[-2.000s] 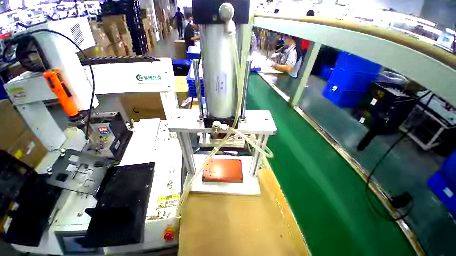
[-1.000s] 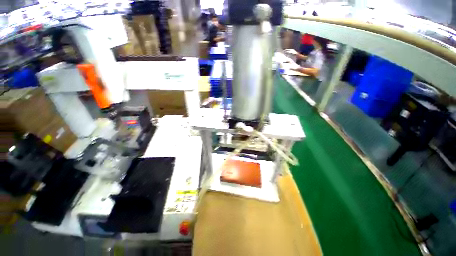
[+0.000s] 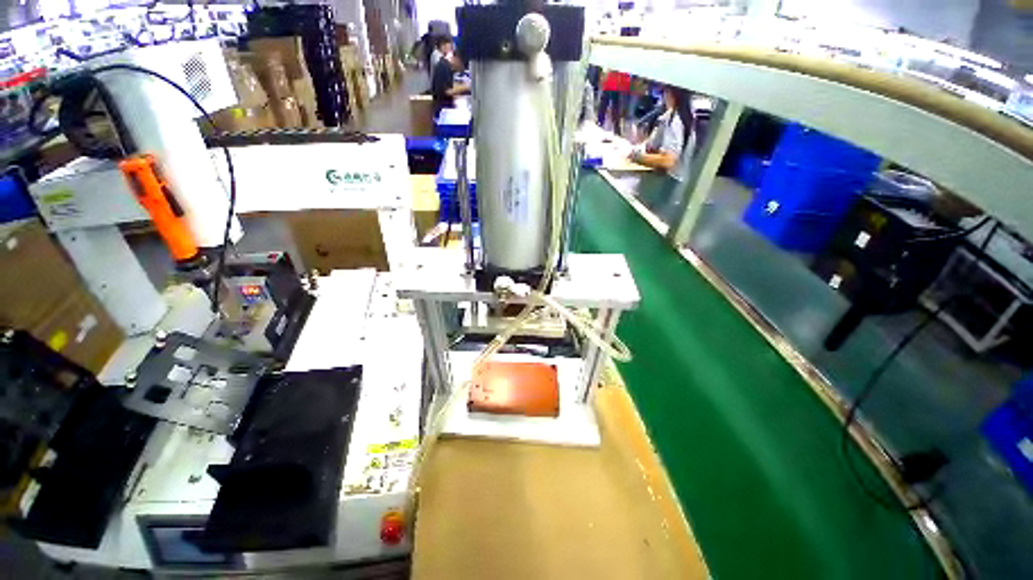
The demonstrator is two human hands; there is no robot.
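Note:
Neither of my hands is in the picture. Nearest in front stands the pneumatic press, with an upright silver cylinder (image 3: 510,170) and a black cap (image 3: 487,32). Below it a reddish-brown flat block (image 3: 514,387) lies on the white press base (image 3: 532,428). Pale thin air hoses (image 3: 583,323) loop around the press frame. To the left is a white machine gantry (image 3: 300,176) with an orange electric screwdriver (image 3: 161,209) hanging at a slight tilt. Black fixture plates (image 3: 297,453) and a plate with cut-outs (image 3: 195,383) are on its white table.
A cardboard-covered bench (image 3: 544,510) lies in front of the press. A green conveyor belt (image 3: 702,385) runs along its right. A red emergency stop button (image 3: 392,526) is at the machine's front corner. Blue bins (image 3: 810,187), a hanging cable (image 3: 852,419) and two seated people are beyond.
The view swung left and then back right, so the press shifted right in the picture and then returned most of the way. The block stays on the press base.

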